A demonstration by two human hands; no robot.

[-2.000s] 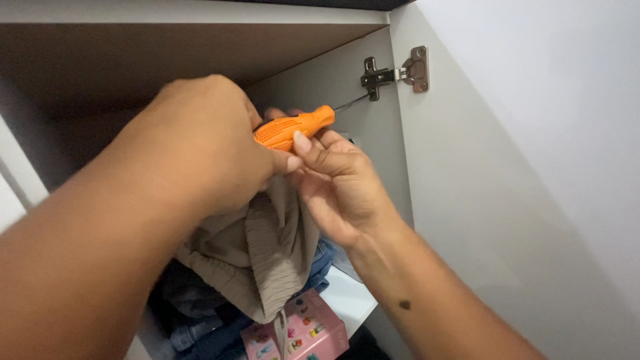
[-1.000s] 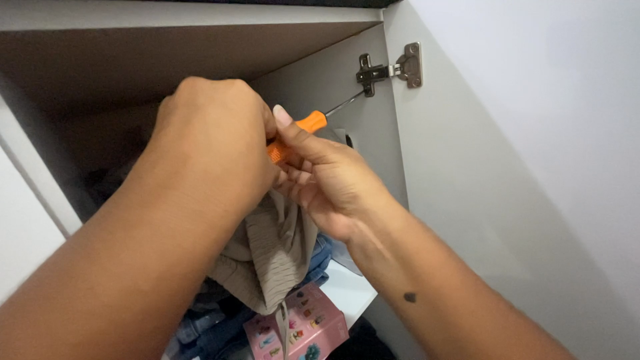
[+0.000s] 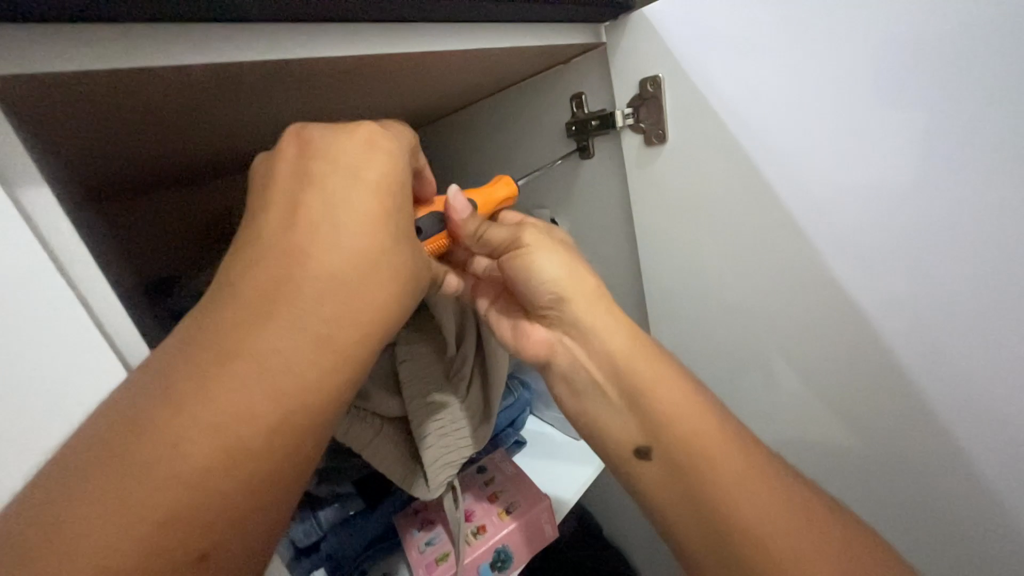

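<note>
An orange and black screwdriver [image 3: 496,194] points up and right, its thin shaft reaching the lower screw of the dark mounting plate of a concealed cabinet hinge [image 3: 588,124]. My left hand [image 3: 344,192] is curled around the rear end of the handle, with its fingertips partly hidden. My right hand [image 3: 528,272] grips the handle's front part, the thumb lying on top. The hinge joins the cabinet's side panel [image 3: 512,112] to the open white door [image 3: 768,240], where its cup plate is fixed.
Below my hands hang beige trousers with a drawstring [image 3: 448,400]. Folded blue jeans [image 3: 512,416] and a pink printed box [image 3: 480,520] lie on the white shelf [image 3: 560,460]. The cabinet's top edge [image 3: 304,44] runs above my hands.
Both hands stay at the screwdriver, whose tip remains at the hinge plate. My right thumb has moved onto the top of the handle since the earliest frame, and the fingers have shifted their hold.
</note>
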